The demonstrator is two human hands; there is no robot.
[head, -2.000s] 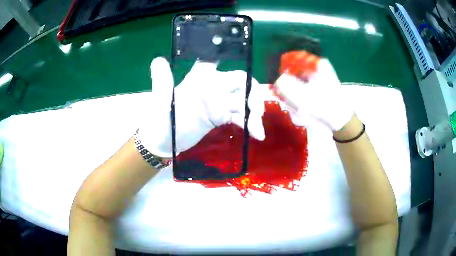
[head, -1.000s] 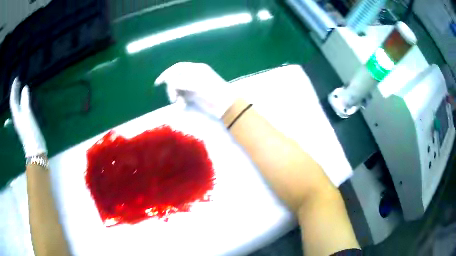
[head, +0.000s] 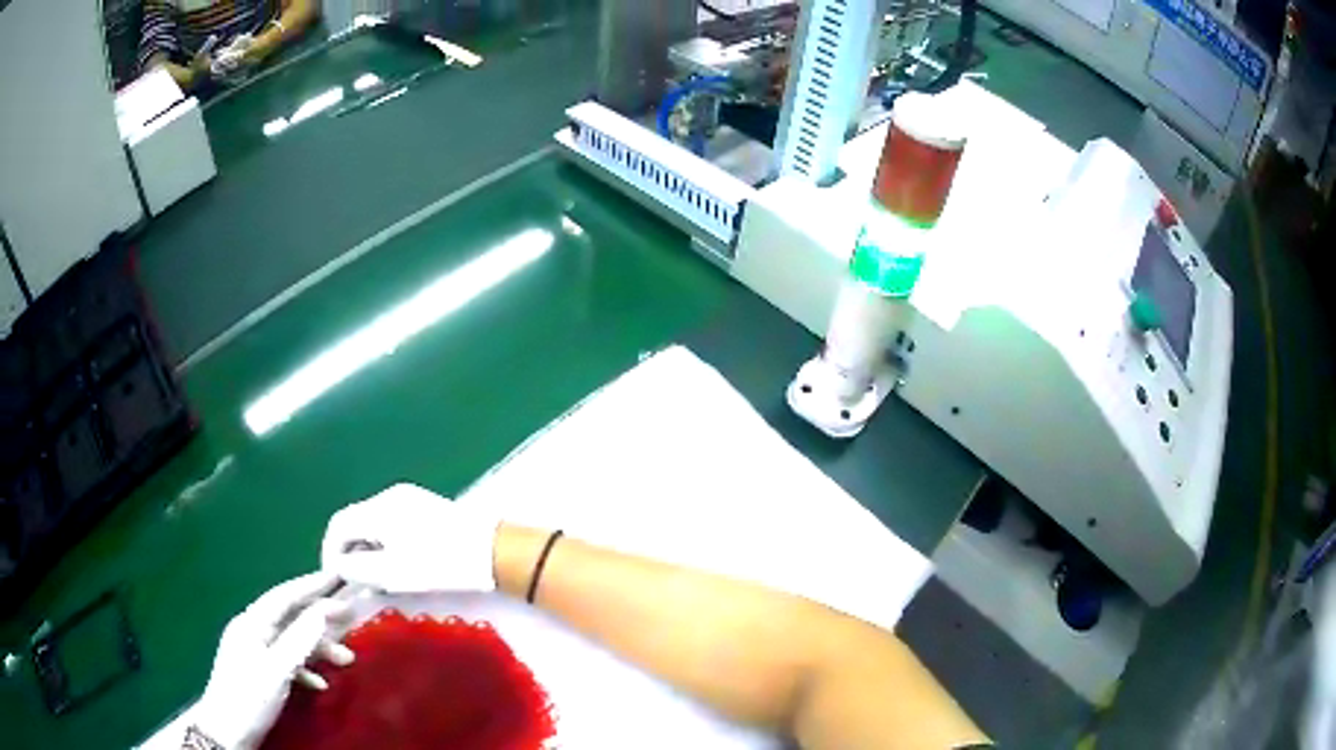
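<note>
The pile of red film pieces [head: 418,689] lies on the white cover [head: 689,484] at the bottom left, cut off by the lower edge. My right hand [head: 410,542], in a white glove, is at the pile's far edge with its fingers curled. My left hand [head: 279,645], also gloved, is just left of it, fingers bent beside the pile; the fingertips of both hands meet or nearly meet. Whether either hand holds a thin piece cannot be seen. A black phone frame [head: 47,674] lies on the green belt [head: 410,425] at the far left.
A black parts tray [head: 88,396] lies at the left on the belt. A signal tower [head: 891,257], lit green, stands right of the cover. Behind it is a white machine [head: 1026,366] with buttons. A person's hands [head: 235,56] show at the top left.
The view has swung right, showing more of the machine. My left hand has come from the far left to beside my right hand. The phone frame held earlier is no longer in my left hand.
</note>
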